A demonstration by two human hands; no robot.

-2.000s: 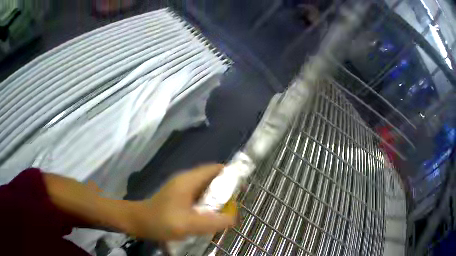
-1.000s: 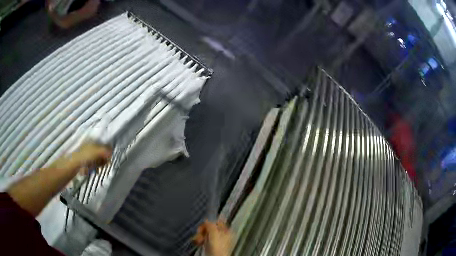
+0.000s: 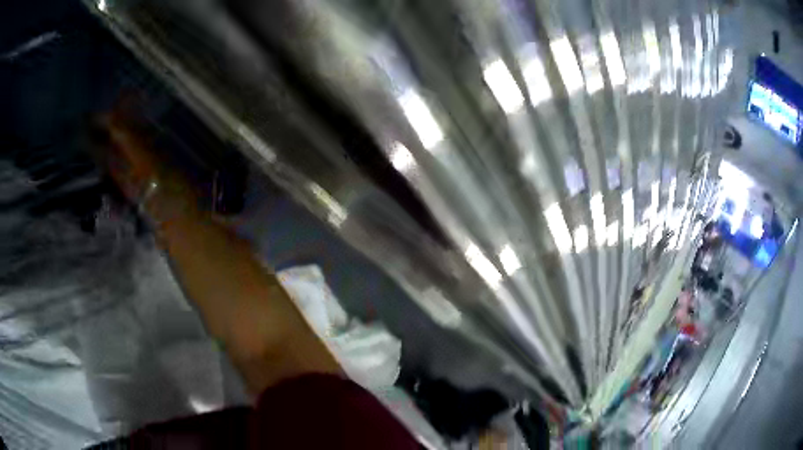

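Note:
A bare forearm in a dark red sleeve crosses the left of the head view and ends in my left hand. The hand is dark and blurred, so its fingers and any hold cannot be made out. A bed of shiny silver metal tubes fills the middle and top, very close to the camera and right of the forearm. Its long edge runs from the upper left down to the lower middle. My right hand is not in view.
White cloth hangs or lies beyond the forearm, low in the middle. More pale cloth is at the lower left. Dark floor shows between forearm and tubes. Blurred people, coloured items and a blue lit screen are at the right.
The view has swung and come much closer to the tubes. The arm now points up and left instead of across the white cloth. My right hand has left the picture.

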